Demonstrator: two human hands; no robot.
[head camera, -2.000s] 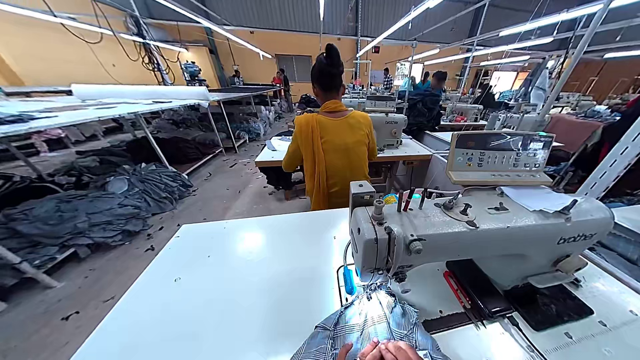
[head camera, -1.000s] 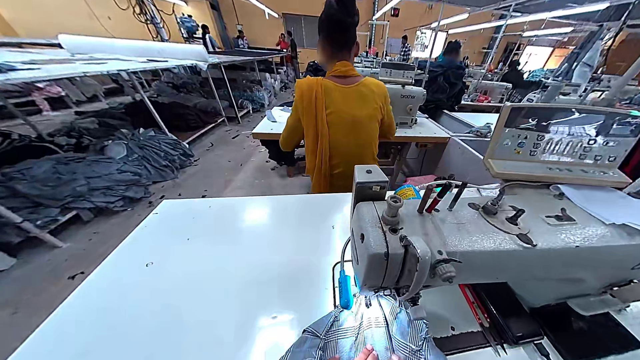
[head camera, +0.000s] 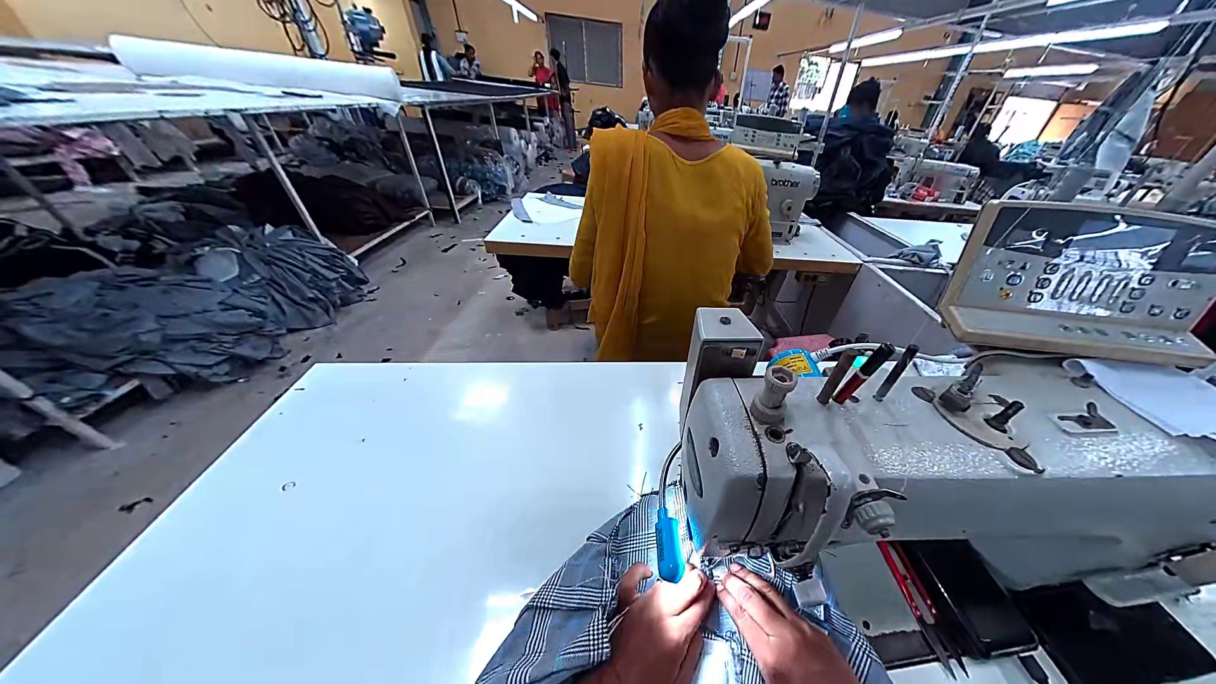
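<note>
A blue-grey plaid fabric piece (head camera: 579, 598) lies bunched under the needle end of a Brother industrial sewing machine (head camera: 779, 465). On the fabric, just in front of the needle area, my left hand (head camera: 662, 622) has its thumb and fingers drawn together, pinching the cloth. Beside it my right hand (head camera: 774, 622) rests with fingers extended on the cloth, its fingertips close to the left ones. A blue lamp (head camera: 669, 546) on a bent cable hangs just above my left fingers. The needle and presser foot are mostly hidden by the machine head.
The white sewing table (head camera: 399, 484) extends left. Right of the hands lie red tweezers (head camera: 907, 584) and a dark phone-like object (head camera: 974, 594). A control panel (head camera: 1092, 275) and pens stand on the machine. Ahead sits a co-worker in yellow (head camera: 684, 228); garment heaps (head camera: 142, 313) lie left.
Both hands have come further into view and up to the needle area, onto the plaid fabric. The view has shifted closer to the machine since the earliest frame.
</note>
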